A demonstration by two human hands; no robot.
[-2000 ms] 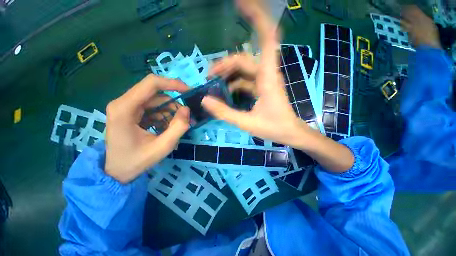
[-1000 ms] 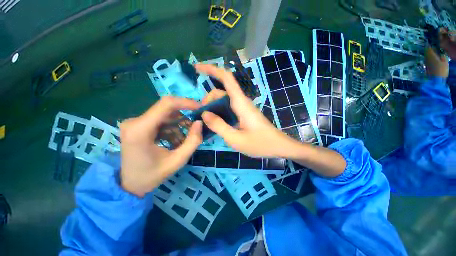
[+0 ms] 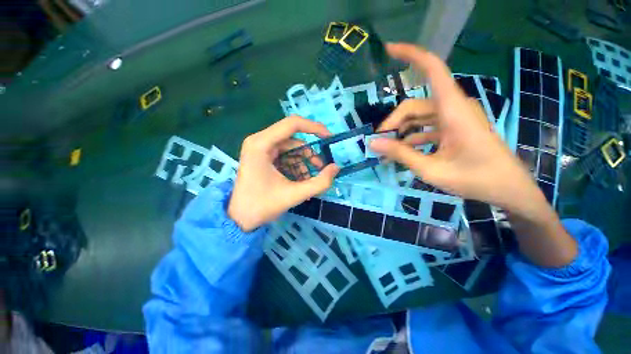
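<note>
A dark thin plastic frame is held up in front of me, tilted, with a pale blue sheet showing through its window opening. My left hand grips its left end between thumb and fingers. My right hand has thumb and fingers closed at the frame's right end; whether a small piece is also between them I cannot tell. Below the hands lies a pale blue strip with a row of black squares. Empty light blue liner sheets are heaped around it.
More loaded sheets lie to the right. A grey metal post stands behind my right hand. Yellow-edged frames and dark frames lie on the green belt. A dark pile sits far left.
The view has shifted, so the scene sits further right and lower. The frame's window now shows open, where earlier it was covered or hidden. Both hands remain at the frame.
</note>
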